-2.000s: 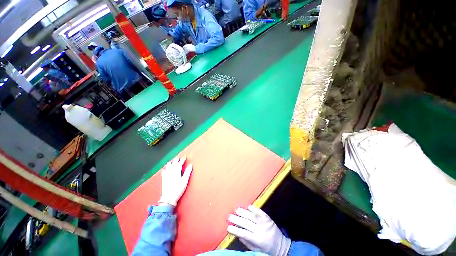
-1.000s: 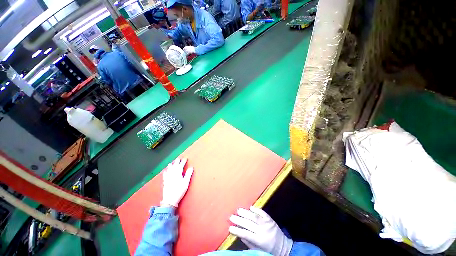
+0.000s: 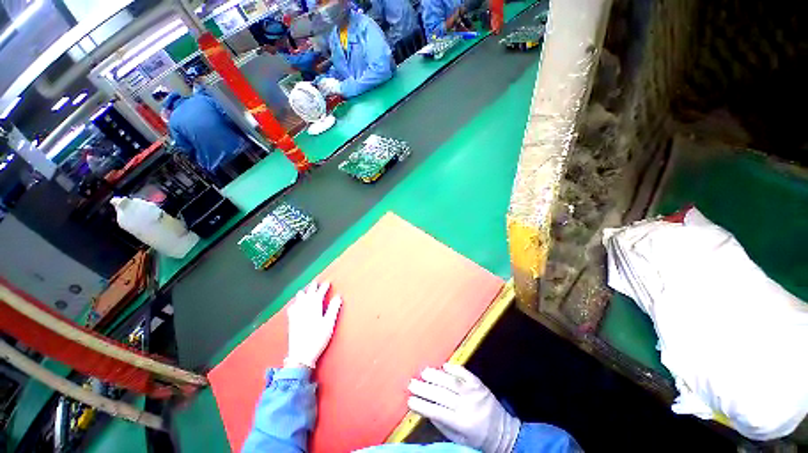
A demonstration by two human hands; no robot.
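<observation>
My left hand (image 3: 312, 326), in a thin white glove, lies flat with its fingers spread on the large red mat (image 3: 399, 292) and holds nothing. My right hand (image 3: 462, 407), also in a white glove, rests at the mat's yellow edge with its fingers slightly bent. It holds nothing that I can see. One circuit board (image 3: 277, 236) lies on the dark conveyor (image 3: 208, 287) beyond the mat. A second circuit board (image 3: 375, 159) lies farther along it.
A foam-lined booth wall (image 3: 540, 168) stands at the right, with a white cloth (image 3: 718, 318) inside on a green surface. Across the conveyor are a white fan (image 3: 310, 106), a white bottle (image 3: 152, 226), a black bin (image 3: 208, 210) and people in blue, one seated (image 3: 363, 57).
The view has shifted slightly. The two nearer boards have moved a little left in the picture. The person across the conveyor has moved their head. My hands have stayed in place.
</observation>
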